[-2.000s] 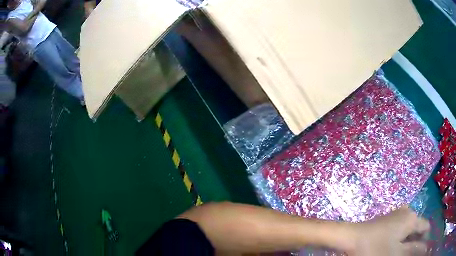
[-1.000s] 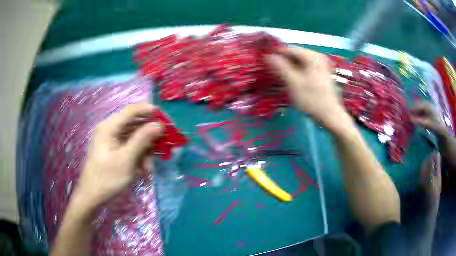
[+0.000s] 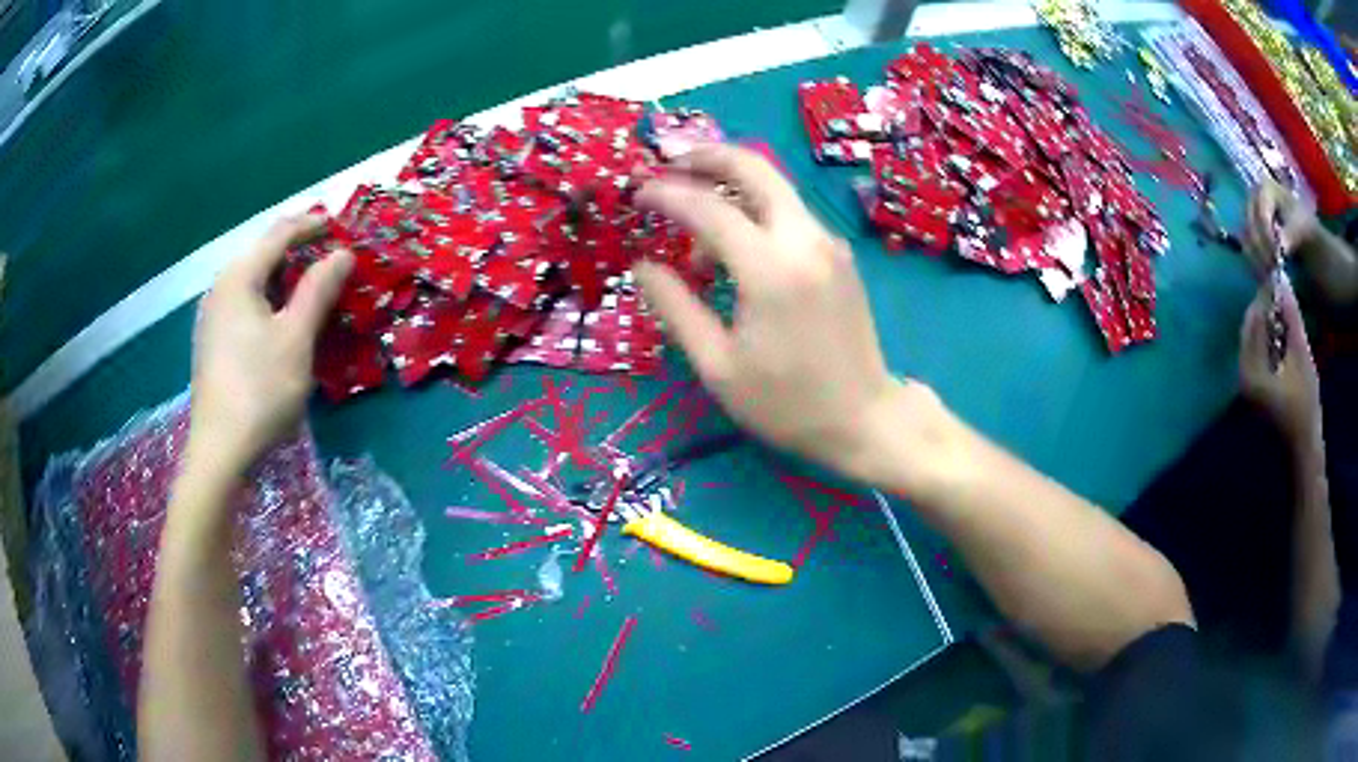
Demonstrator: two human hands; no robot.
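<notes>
A heap of small red boards (image 3: pixel 477 223) lies on the green bench against the pale rail. My left hand (image 3: pixel 256 335) is at the heap's left end, its thumb and fingers around the edge of boards there; whether it grips one is hidden. My right hand (image 3: pixel 782 305) is at the heap's right end, fingers spread and curved over the boards, thumb apart from the fingers. Cutters with a yellow handle (image 3: pixel 708 551) lie below the heap among thin red waste strips (image 3: pixel 603 663). The jaws are partly covered by strips.
A wrapped panel stack (image 3: pixel 305 640) in bubble wrap (image 3: pixel 410 573) lies at lower left. A second heap of red boards (image 3: pixel 998 164) lies right of my right hand. Another worker's hands (image 3: pixel 1284 298) are at the right edge. A red-edged tray (image 3: pixel 1266 90) stands at upper right.
The view has turned from the carton to the bench. Since one second ago, my left hand has moved from above the wrapped panels, where it held red boards, to the heap's left end.
</notes>
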